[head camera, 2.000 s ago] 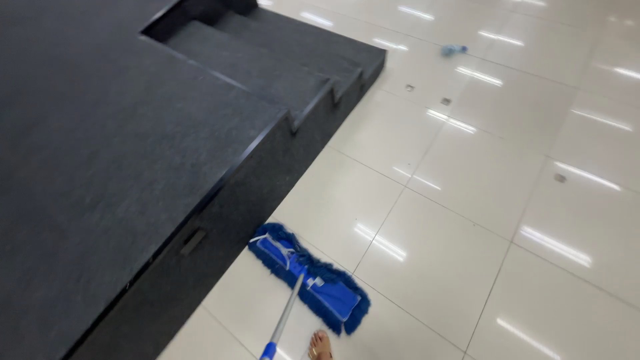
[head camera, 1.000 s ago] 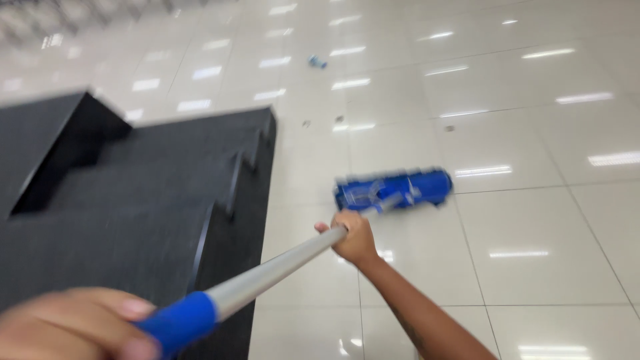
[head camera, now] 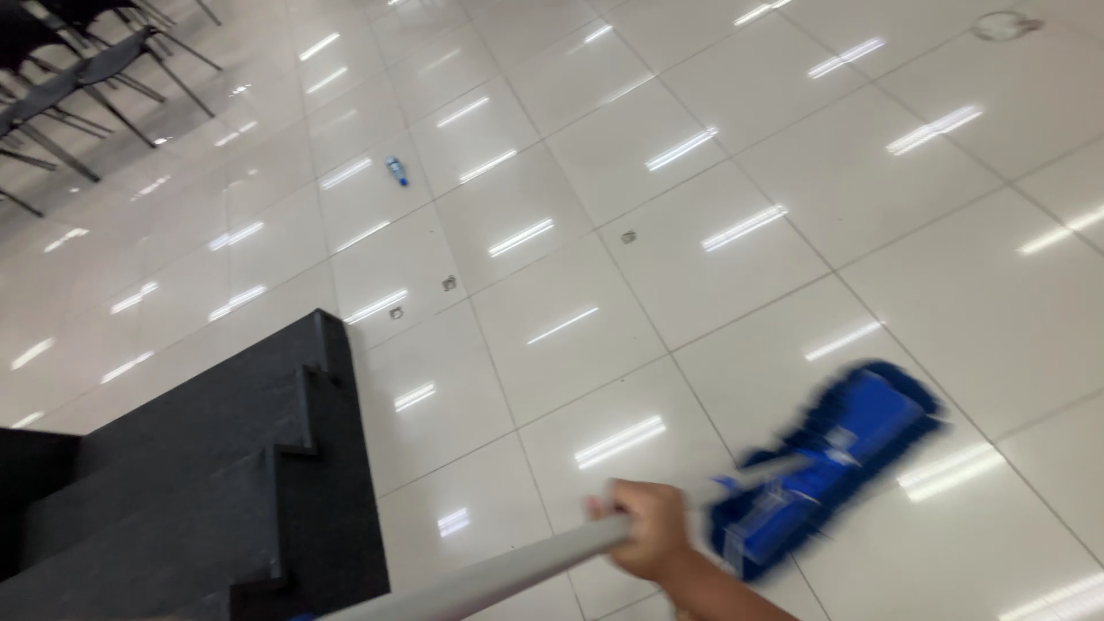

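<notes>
My right hand (head camera: 649, 528) is closed around the grey metal handle (head camera: 509, 569) of a flat dust mop. The handle runs from the bottom edge up to the mop head. The blue mop head (head camera: 832, 470), with a dark blue fringe, lies slantwise on the tiled floor to the right, beyond my right hand. It is blurred. A bit of the handle's blue grip shows at the bottom edge. My left hand cannot be made out.
Black carpeted steps (head camera: 172, 483) with metal-like edging stand at the lower left. Black chairs (head camera: 78, 78) are at the upper left. A plastic bottle (head camera: 396, 171) lies on the glossy tiles (head camera: 586, 310), which have several small floor fittings and a round one (head camera: 1000, 26).
The mop head has moved away from the side of the black platform, out to the right over the tiles. My left hand, on the blue grip one second ago, has left the view.
</notes>
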